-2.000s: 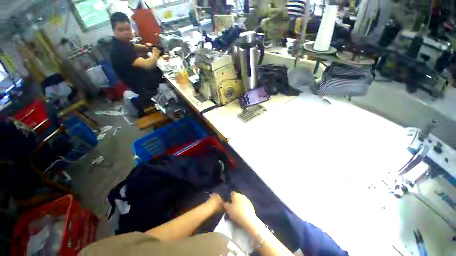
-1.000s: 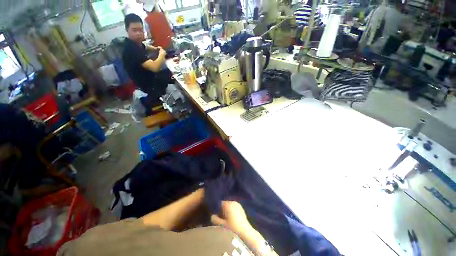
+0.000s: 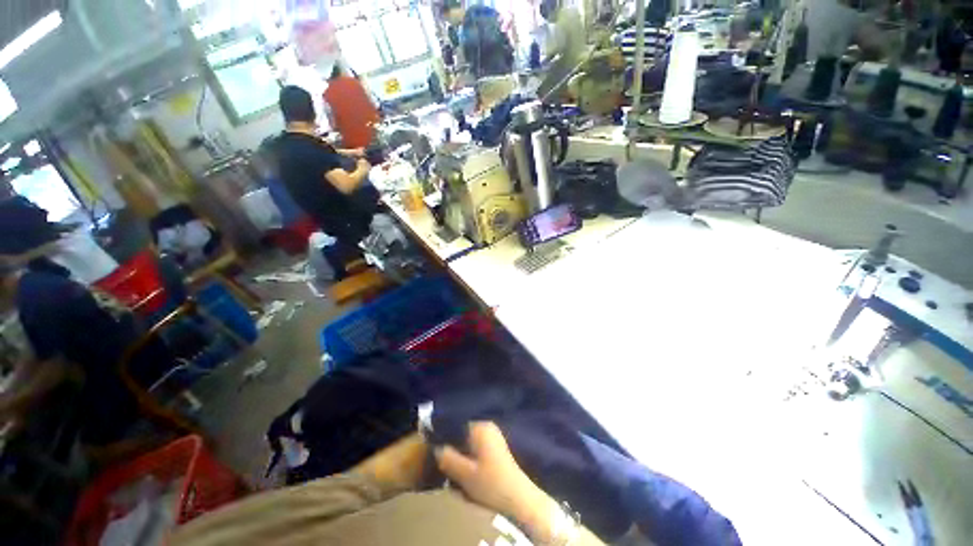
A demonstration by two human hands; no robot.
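Note:
A dark navy garment piece (image 3: 512, 427) lies in a soft heap over the lap and the table's near left edge, with a bluish part (image 3: 667, 507) toward the lower right. My right hand (image 3: 485, 466), with a bracelet at the wrist, grips the dark cloth over the lap. My left hand (image 3: 403, 459) reaches in from the lower left; its fingers are hidden by the cloth. A small white patch (image 3: 426, 416) shows on the cloth near the hands.
The sewing machine (image 3: 928, 320) and thread snips (image 3: 913, 514) are at right on the white table (image 3: 640, 320). A phone (image 3: 552, 224), steel flask (image 3: 530, 160) and older machine (image 3: 482, 201) stand behind. Blue crate (image 3: 389, 317) and red crate (image 3: 139, 496) are left. People sit at left.
The view has shifted, so the room sits lower and further right. The cloth near my hands has been rearranged, and my left hand has gone from visible at the cloth to mostly hidden.

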